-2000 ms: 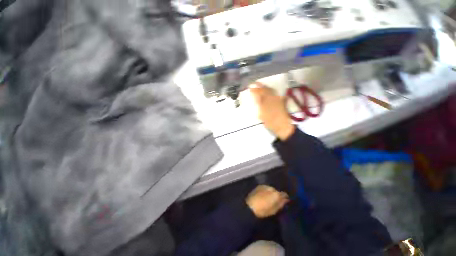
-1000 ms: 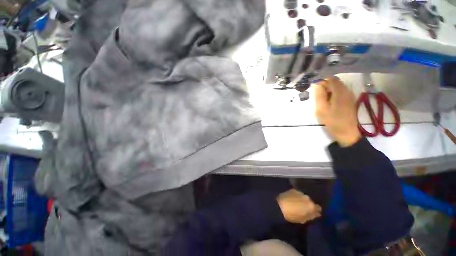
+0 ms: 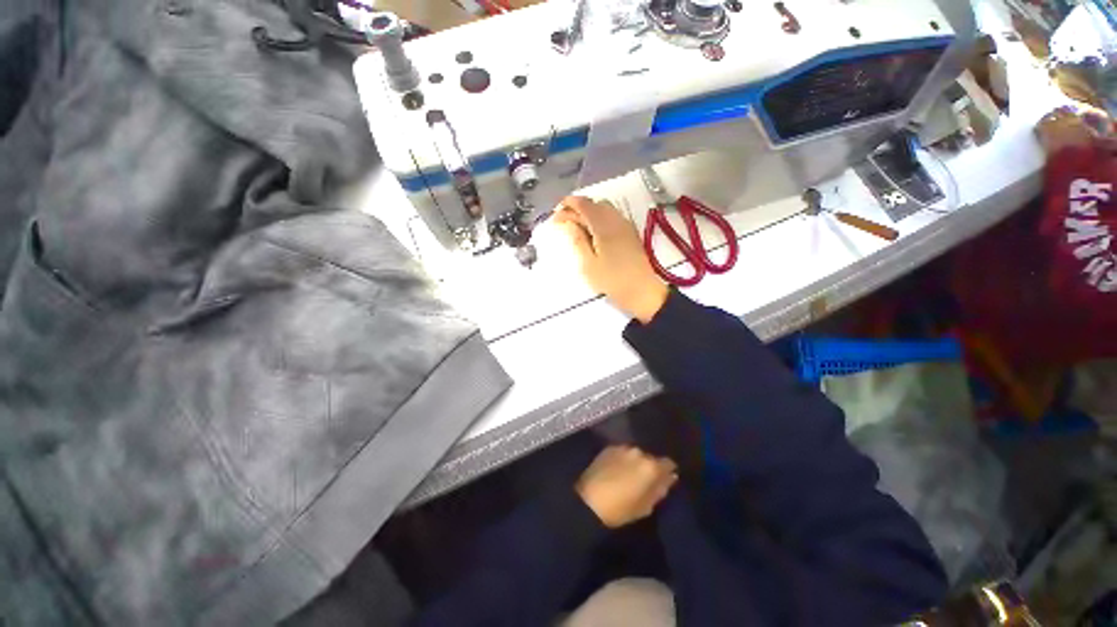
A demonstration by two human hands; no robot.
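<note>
The white and blue sewing machine [image 3: 564, 135] stands across the table. My right hand [image 3: 613, 257] is beside its presser foot and needle area [image 3: 515, 235], fingers curled together; whether they hold something small cannot be told. My left hand [image 3: 626, 484] is low in front of the table edge, closed in a loose fist, with nothing visible in it. The grey mottled hooded jacket [image 3: 282, 331] lies over the left of the table, its hem rib [image 3: 404, 453] slanting at the front edge. Neither hand touches it.
Red-handled scissors [image 3: 691, 241] lie under the machine arm, just right of my right hand. A tool with an orange-brown handle [image 3: 866, 225] lies further right. A blue basket [image 3: 882, 355] is below the table edge. A dark red garment [image 3: 1053, 257] is at the right.
The view has swung right and back again, so the machine and jacket sit further left than one second ago. My right hand remains by the needle area, my left hand remains low.
</note>
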